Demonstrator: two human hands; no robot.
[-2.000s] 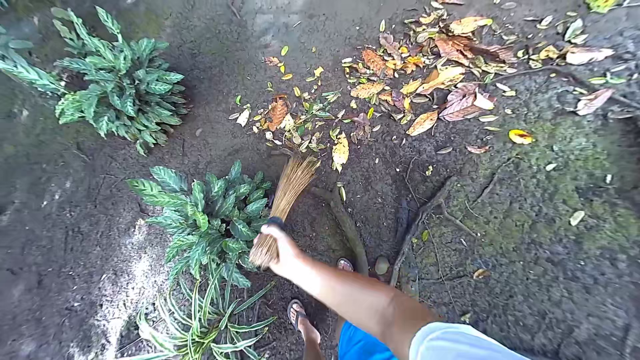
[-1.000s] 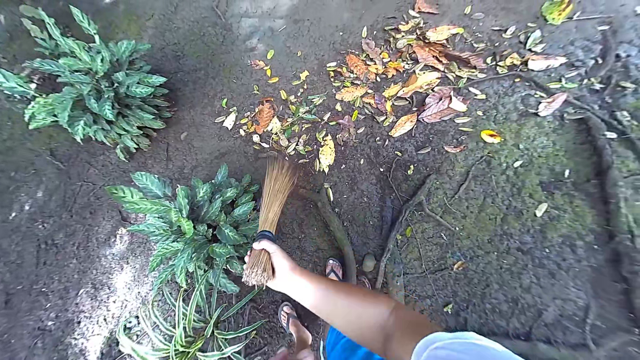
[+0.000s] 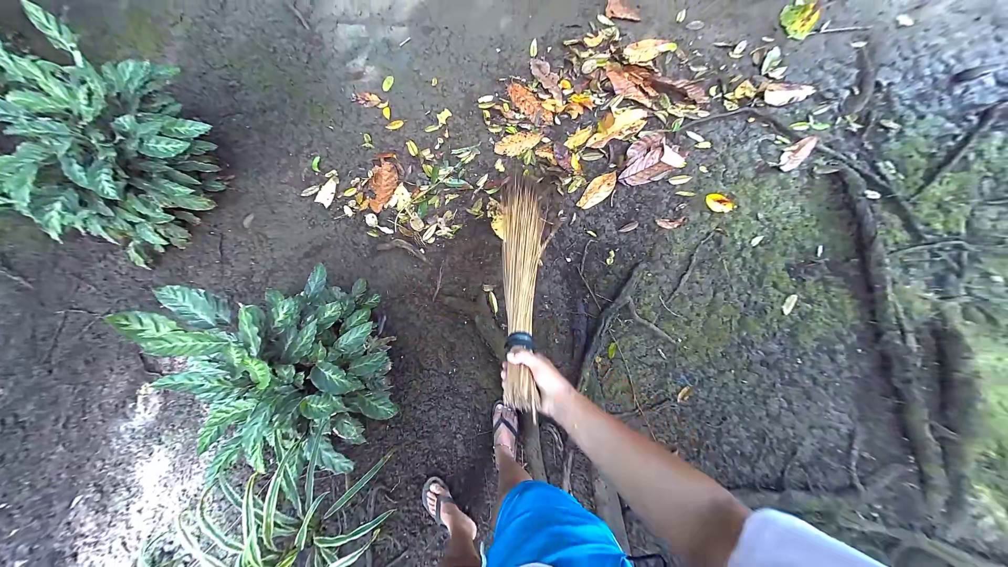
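Observation:
My right hand (image 3: 539, 381) is closed around the bound lower end of a stick broom (image 3: 520, 268), just below its dark band. The bristles point away from me, and their tips lie at the near edge of a scattered pile of fallen leaves (image 3: 622, 126), brown, orange and yellow. Left of the tips is a smaller patch of leaves (image 3: 409, 201) on the dark soil. My left hand is out of the picture.
A leafy green plant (image 3: 299, 362) grows left of the broom, with another (image 3: 102, 142) at the upper left and a striped-leaf plant (image 3: 276, 528) below. Tree roots (image 3: 874, 299) cross the ground at right. My feet in flip-flops (image 3: 439, 500) stand near a root.
The broom, held in my right hand throughout, has moved right from beside the green plant, and its tips now reach the larger leaf pile. My feet show more fully.

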